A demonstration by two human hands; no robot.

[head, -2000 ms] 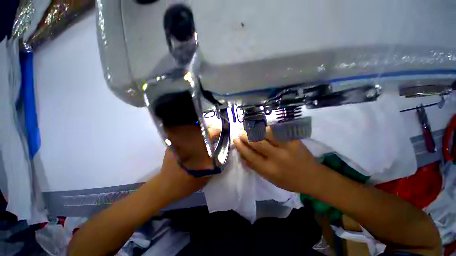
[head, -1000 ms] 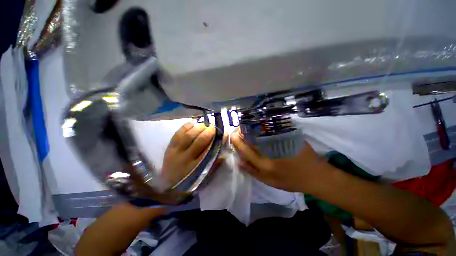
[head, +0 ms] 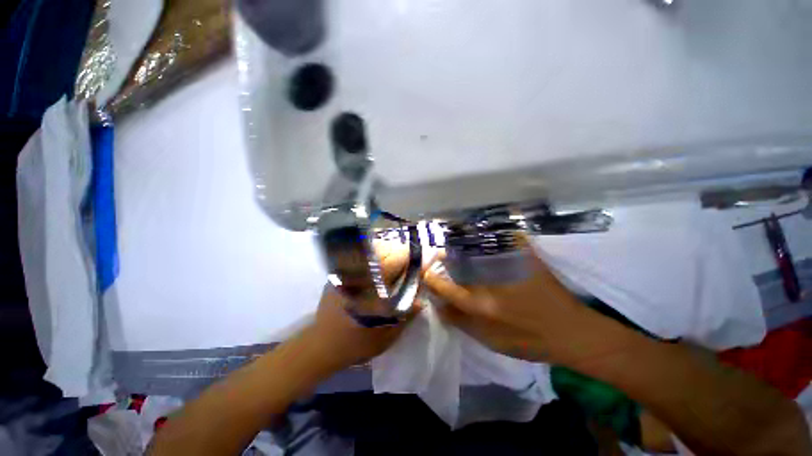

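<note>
The white head of the sewing machine (head: 534,89) fills the upper view. A shiny chrome loop (head: 392,298) hangs at its front beside the lit needle area. White garment cloth (head: 436,365) runs from under the needle over the table's front edge, and more of it spreads to the right. My left hand (head: 356,312) is left of the needle, mostly behind the chrome loop; its fingers' hold is hidden. My right hand (head: 490,307) is right of the needle, bare, its fingertips on the cloth. A green panel (head: 592,396) lies below my right forearm.
White cut strips (head: 67,258) and blue tape (head: 104,209) are at the left table edge. A shiny wrapped package (head: 174,53) is at back left. Thread snips (head: 783,258) lie at the right. Red cloth (head: 775,361) is at lower right. A printed ruler (head: 178,370) runs along the front edge.
The camera view has shifted, so the machine head and chrome loop appear in a different place. Both hands stay near the needle, and my left hand is more covered by the loop than one second ago.
</note>
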